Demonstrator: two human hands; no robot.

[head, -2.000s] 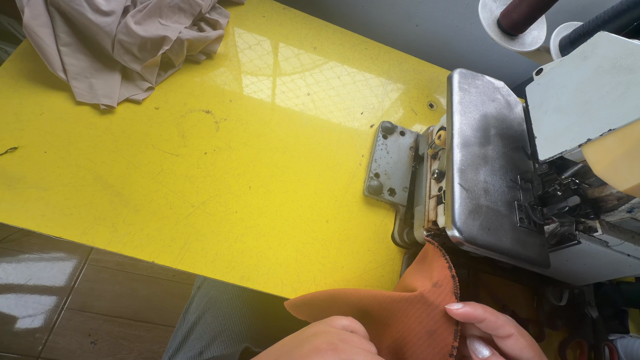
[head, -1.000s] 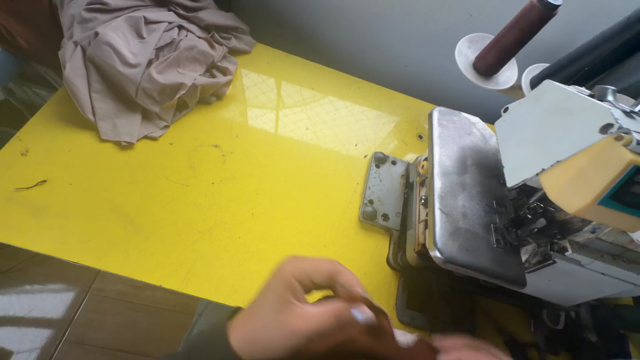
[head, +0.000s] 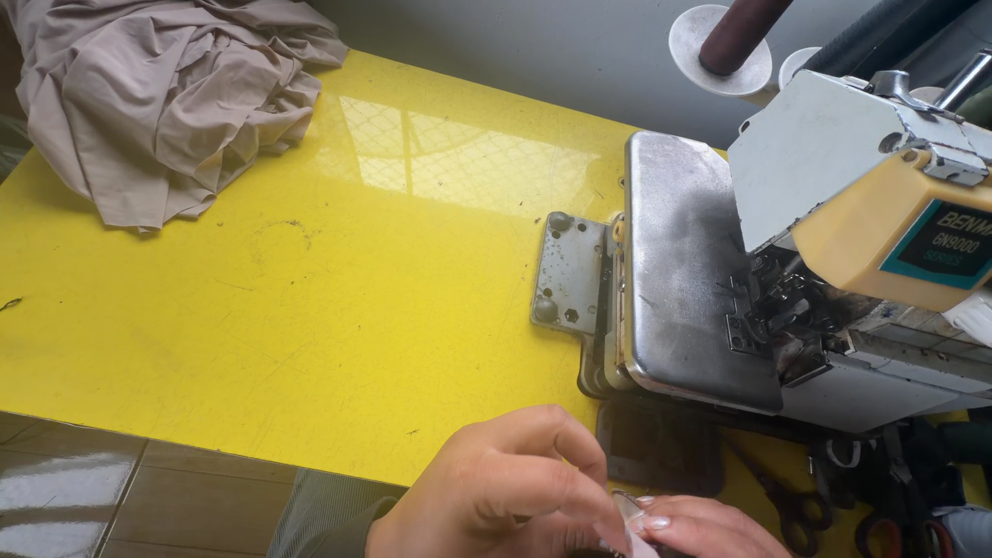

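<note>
My left hand point(head: 519, 488) is at the bottom centre, its fingers bent and pinched on a small piece of pale fabric point(head: 637, 535). Beside it, at the bottom edge, my right hand point(head: 701, 527) has its fingertips on the same fabric. Most of this piece is hidden by the fingers and the frame's edge. Just above and right of the hands stands an overlock sewing machine point(head: 821, 163) with a smooth metal cloth plate point(head: 682, 279). No fabric lies on that plate.
A crumpled beige cloth point(head: 170, 108) lies at the table's back left. The yellow table point(head: 310, 325) ends at a front edge above a tiled floor. Scissors point(head: 790, 504) lie below the machine, near dark items. A thread cone point(head: 744, 35) stands behind.
The orange-brown fabric that both hands held by the machine's plate two seconds ago is no longer plainly visible. Both hands are now lower, with pale fabric between them. The view has shifted.
</note>
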